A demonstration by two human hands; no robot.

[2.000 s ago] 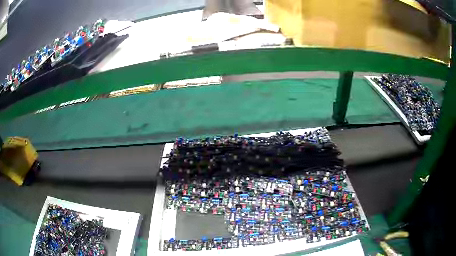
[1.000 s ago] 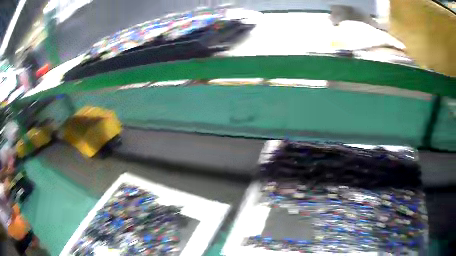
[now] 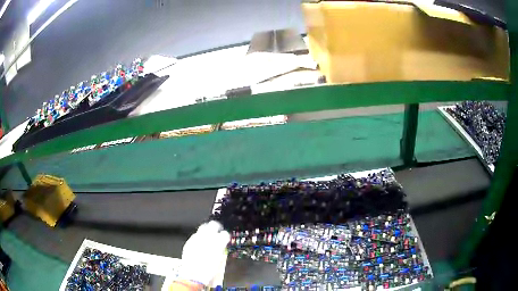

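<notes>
The main tray (image 3: 427, 262) has a white rim and holds rows of small multicoloured parts (image 3: 341, 256). A dark heap of parts (image 3: 312, 203) lies across its upper portion. A bare grey patch shows at its lower left. My left hand (image 3: 203, 254), in a white glove, is over the tray's left edge, beside that patch. Its fingers are blurred and I cannot tell whether they hold a part. My right hand is not in view. A second tray (image 3: 162, 263) with loosely heaped parts is at the lower left, its right side partly behind my left hand.
A green-edged shelf (image 3: 244, 108) crosses above, bearing a cardboard box (image 3: 392, 51), a black plastic tray of parts (image 3: 85, 122) and papers. A green post (image 3: 409, 135) stands behind the main tray. Yellow bins (image 3: 49, 199) are at left, a third tray (image 3: 474, 142) at far right.
The view swung left, then back right. My left hand has come into view at the main tray's left edge. The trays show no clear movement of their own.
</notes>
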